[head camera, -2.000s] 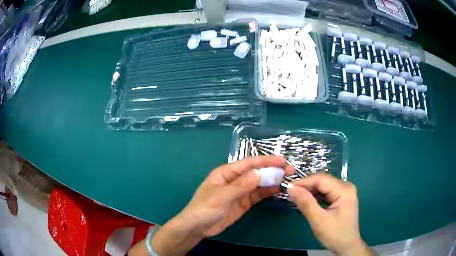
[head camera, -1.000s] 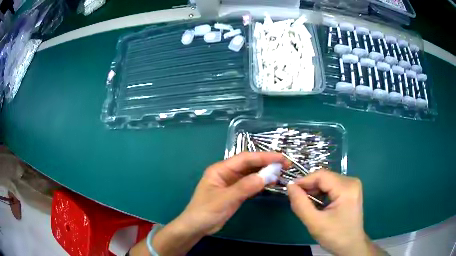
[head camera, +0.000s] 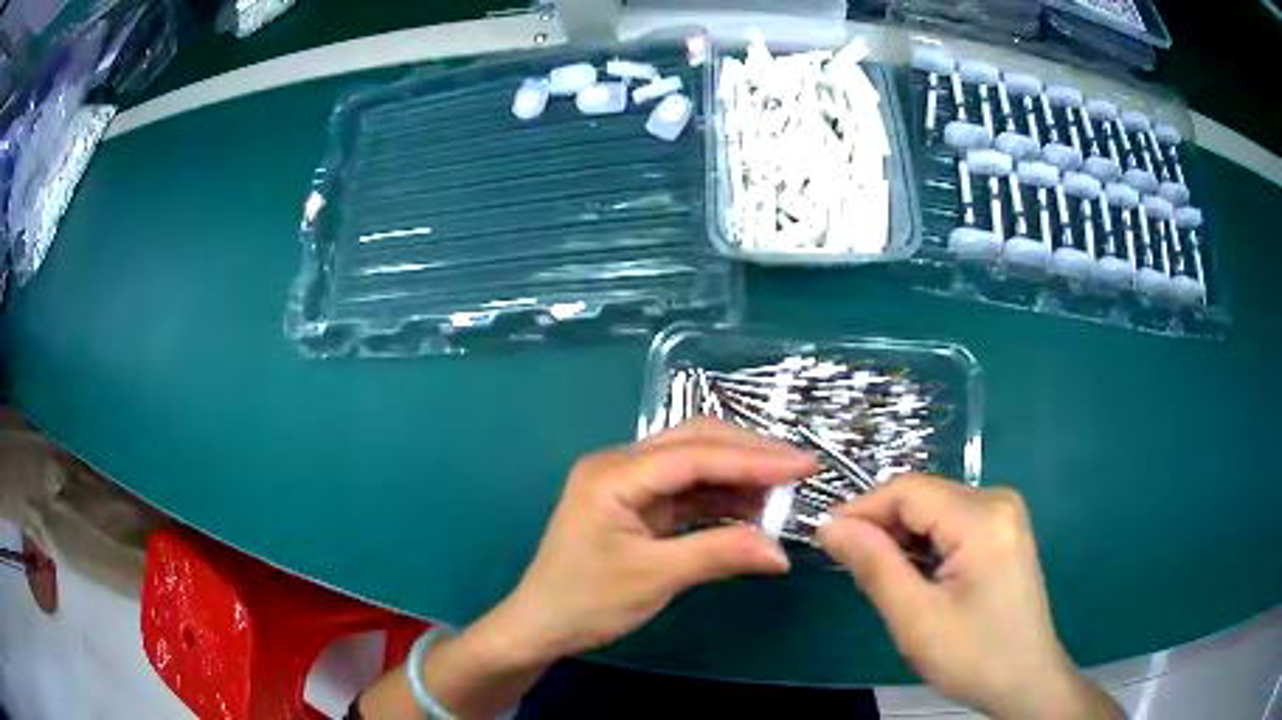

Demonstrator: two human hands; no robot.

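Note:
My left hand (head camera: 654, 528) is over the near-left part of the clear box (head camera: 974, 422) of metal shafts (head camera: 858, 408). Its thumb and fingers curve around a white plastic cap (head camera: 776, 509), seen narrow side on. My right hand (head camera: 949, 570) is just right of it, thumb and forefinger pinched together at the cap's side. A thin metal shaft seems to lie in the right hand's pinch, mostly hidden by the fingers. Whether the shaft sits in the cap cannot be told.
A ribbed clear tray (head camera: 464, 211) with several loose white caps (head camera: 602, 97) lies back left. A box of slim white parts (head camera: 808, 155) stands behind the shafts. A tray of assembled pieces (head camera: 1069, 253) is at right. A red stool (head camera: 211, 619) and plastic bags (head camera: 63, 183) are at left.
The cap has turned from broad side to narrow side in my left hand, and the left fingers have spread around it. My right hand stays pinched close beside it.

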